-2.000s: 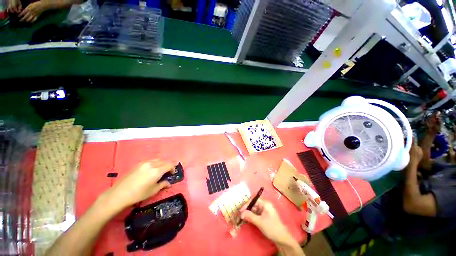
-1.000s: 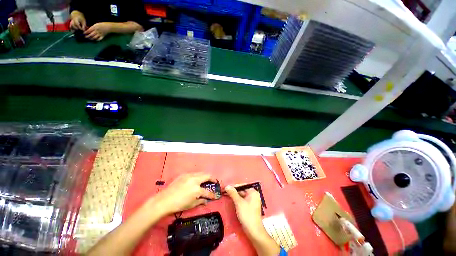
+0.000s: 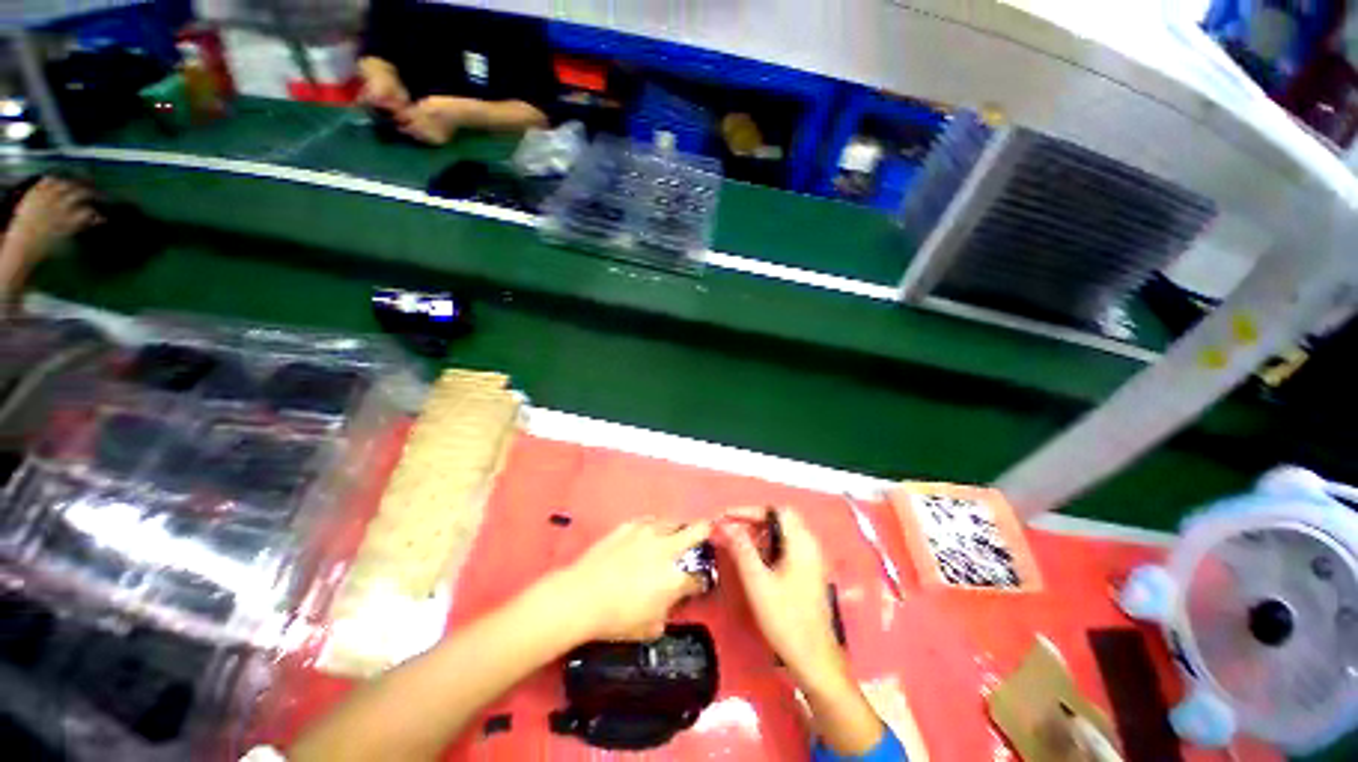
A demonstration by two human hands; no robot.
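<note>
My left hand [image 3: 644,578] holds a small dark cover piece [image 3: 697,564] with its fingers, above the mat. My right hand [image 3: 785,578] is close beside it, its fingers bent around a thin dark pen-like tool [image 3: 773,538]. The fingertips of both hands nearly meet. The black device housing [image 3: 641,686] lies on the red mat just below my left hand. The black foam strips [image 3: 836,613] are mostly hidden behind my right hand and wrist. A pale die-cut sheet [image 3: 889,706] shows partly beside my right wrist.
Blister tray [image 3: 194,476] and yellow-tan sheets [image 3: 432,521] lie left. A small-parts box [image 3: 965,540], tan card [image 3: 1043,707], dark strip [image 3: 1135,692] and desk fan [image 3: 1266,618] are right. A black unit [image 3: 423,314] sits on the green belt [image 3: 670,357]. Other people's hands show at upper left.
The view has swung left, so the bench things sit further right. My right hand has moved from the pale sheet to the strips, then up beside the cover piece in my left hand.
</note>
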